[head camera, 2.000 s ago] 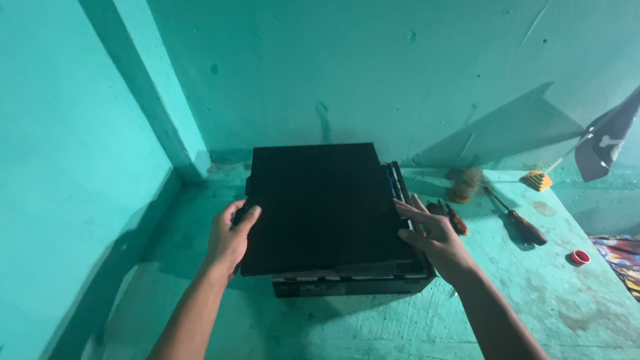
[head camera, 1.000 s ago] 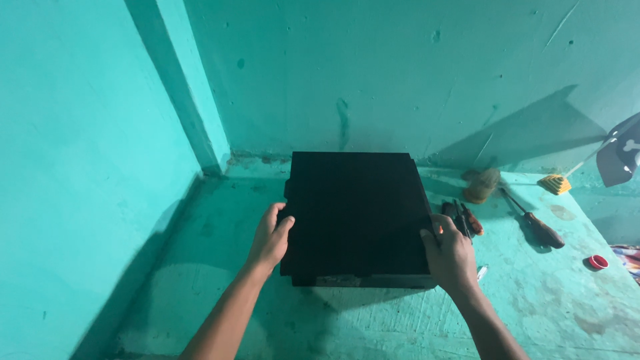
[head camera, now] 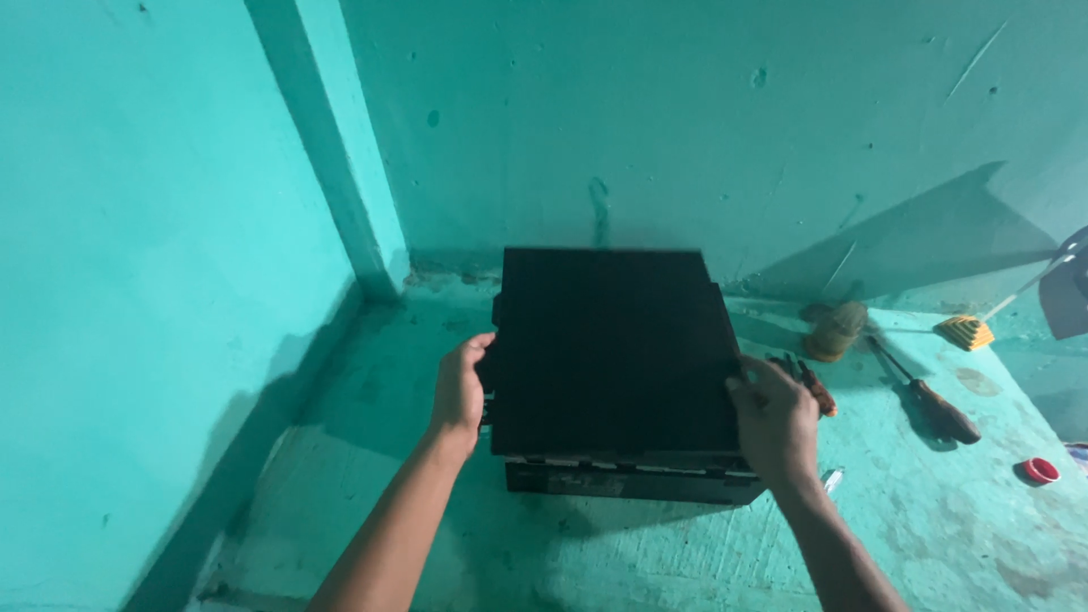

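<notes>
A flat black panel lies over a black computer case, whose front side shows below the panel with a narrow gap between them. My left hand is at the panel's left edge, fingers against the side and palm facing inward. At the right edge, my right hand grips the panel with thumb and fingers near its front corner. The fingertips of my left hand are partly hidden by the panel's edge. The inside of the case is covered.
To the right lie pliers with red-brown handles, a screwdriver, a round brownish object, a red cap and a yellow stepped piece on a stick. Teal walls stand behind and at the left.
The panel sat flush over the case a second ago; now its front edge shows a gap and it lies slightly askew to the left. Both hands remain at its sides.
</notes>
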